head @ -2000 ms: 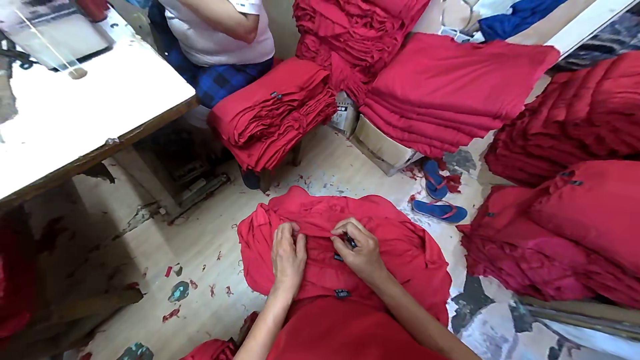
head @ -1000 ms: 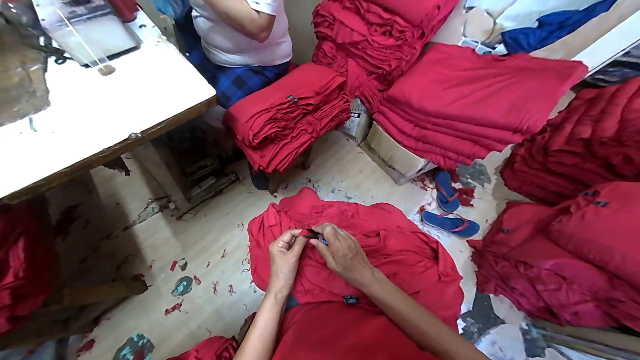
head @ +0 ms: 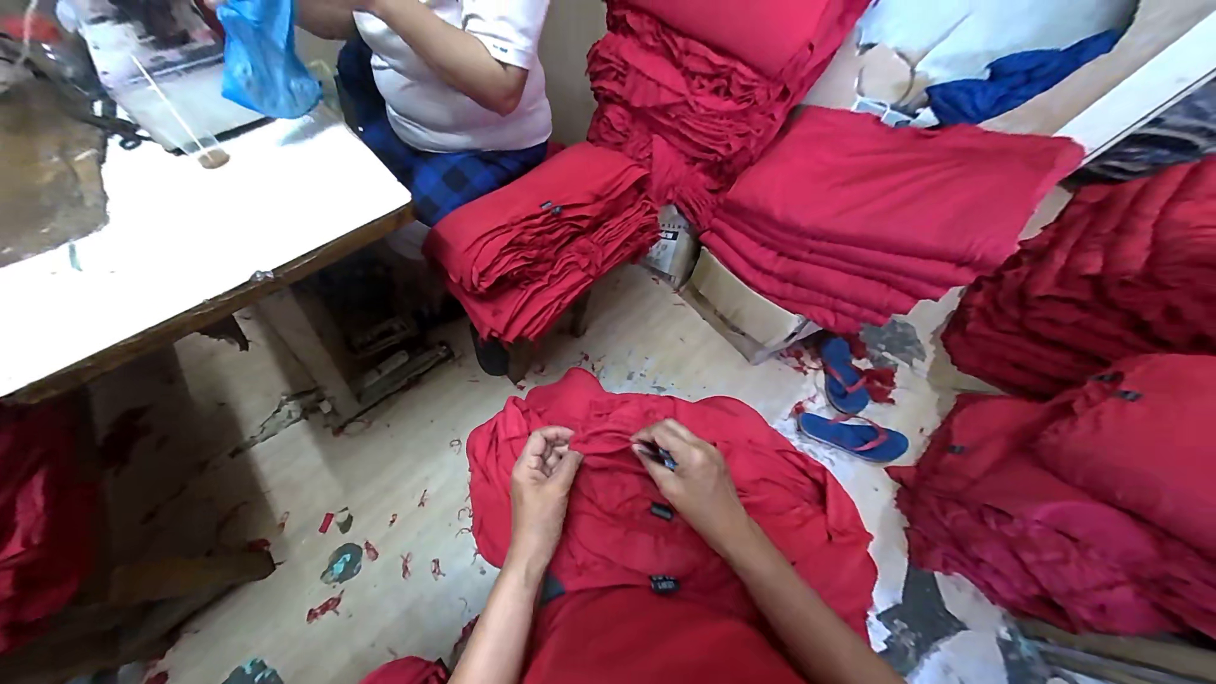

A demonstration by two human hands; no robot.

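A bunched heap of red fabric garments lies low in the middle of the head view, with small dark labels on it. My left hand is over the heap's left part, fingers curled and thumb near the fingertips; whether it pinches cloth or thread is unclear. To its right, my right hand is closed around a small dark tool, too covered to name, above the cloth. The two hands are apart.
A white worktable with a wooden edge stands at upper left. Beyond it sits a person beside a stack of folded red garments. More red stacks are behind and right. Blue flip-flops lie on the scrap-strewn floor.
My hands, close together a second ago, are now apart above the red cloth. A blue plastic bag has come into view above the table, by the seated person's hands.
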